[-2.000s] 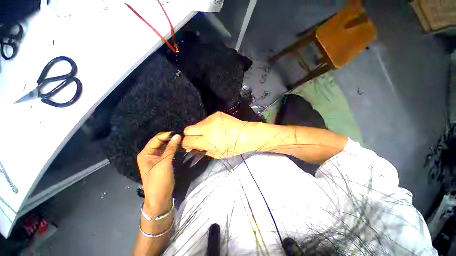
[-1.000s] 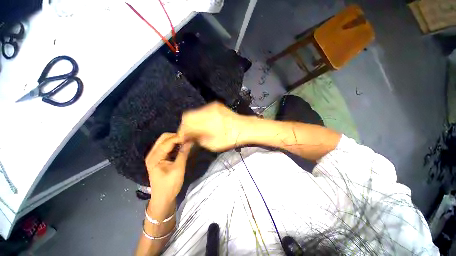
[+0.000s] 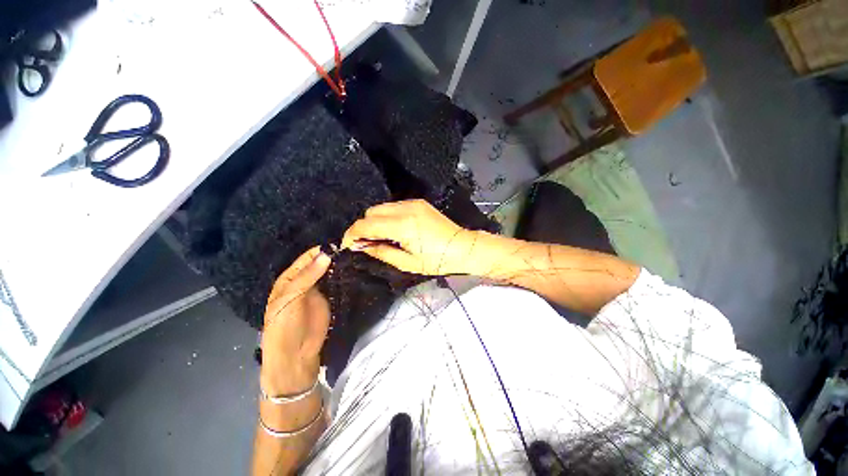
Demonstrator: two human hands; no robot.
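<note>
A black nubby garment (image 3: pixel 288 191) lies bunched on the lap against the white table's edge. My left hand (image 3: pixel 299 311), with two thin bangles at the wrist, pinches a dark edge of it between thumb and forefinger. My right hand (image 3: pixel 409 237) is just to the right, its fingertips together close to the left fingertips at that edge. A needle and thread cannot be made out clearly. An orange-red cord (image 3: pixel 311 58) runs from the table to a small silvery clip (image 3: pixel 342 91) on the garment.
Black-handled scissors (image 3: pixel 130 141) lie on the white table (image 3: pixel 186 56); a smaller black pair (image 3: pixel 39 65) lies near its far left. A wooden stool (image 3: pixel 649 76) stands on the grey floor at upper right. A red item (image 3: pixel 70 411) shows below the table.
My right hand moved over the left hand in a blur, and is now back beside the left fingertips with its fingers more spread. The whole view has shifted slightly.
</note>
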